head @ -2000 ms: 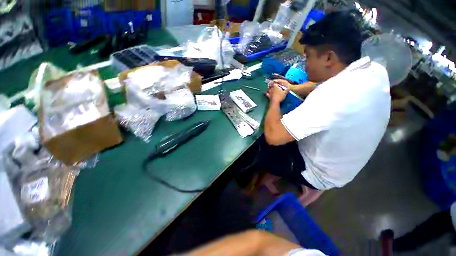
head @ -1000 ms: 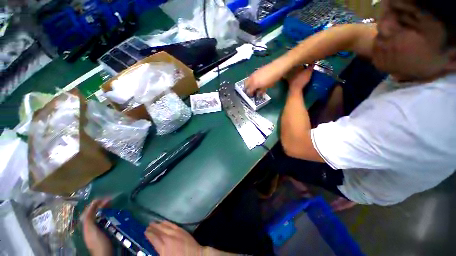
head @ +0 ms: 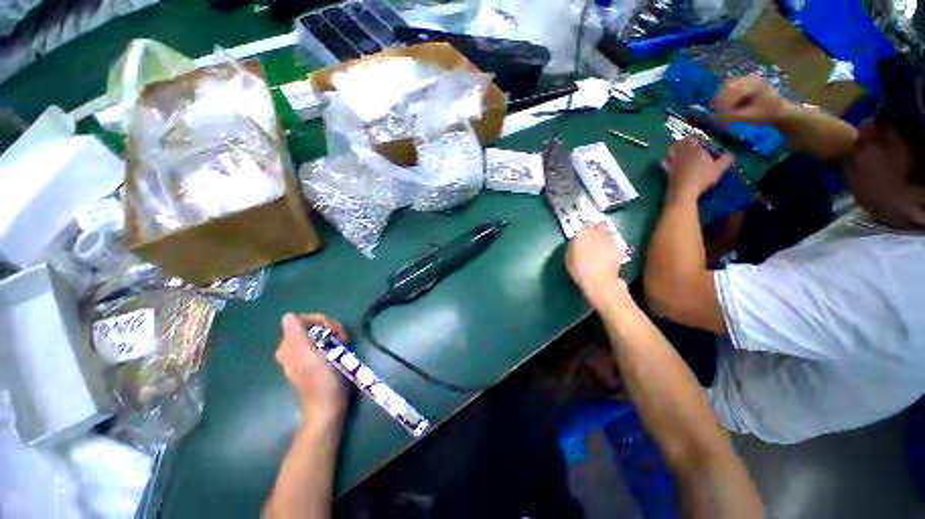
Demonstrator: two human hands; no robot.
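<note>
My left hand point(head: 312, 370) is closed around one end of a long narrow module point(head: 370, 383) with a silver face and a row of light cut-outs. It is held aslant over the bench's near part. My right hand point(head: 596, 255) reaches to the fanned stack of silver metal strips point(head: 570, 198). Its bent fingers touch and cover the near end of the stack; whether they grip a strip is hidden. The black electric screwdriver point(head: 441, 266) lies between my hands, its cord curving to the bench edge.
Small white screw boxes point(head: 514, 171) flank the strips. Two cartons point(head: 228, 238) with clear bags stand further back. A labelled clear bag point(head: 152, 345) and white carton point(head: 46, 370) lie left. A coworker point(head: 822, 324) sits right, hands at the bench; a blue crate point(head: 629, 446) is below.
My right hand has left the module and reached out to the strip stack. My left hand still holds the module. The coworker's hand has moved from the screw box. The view has shifted.
</note>
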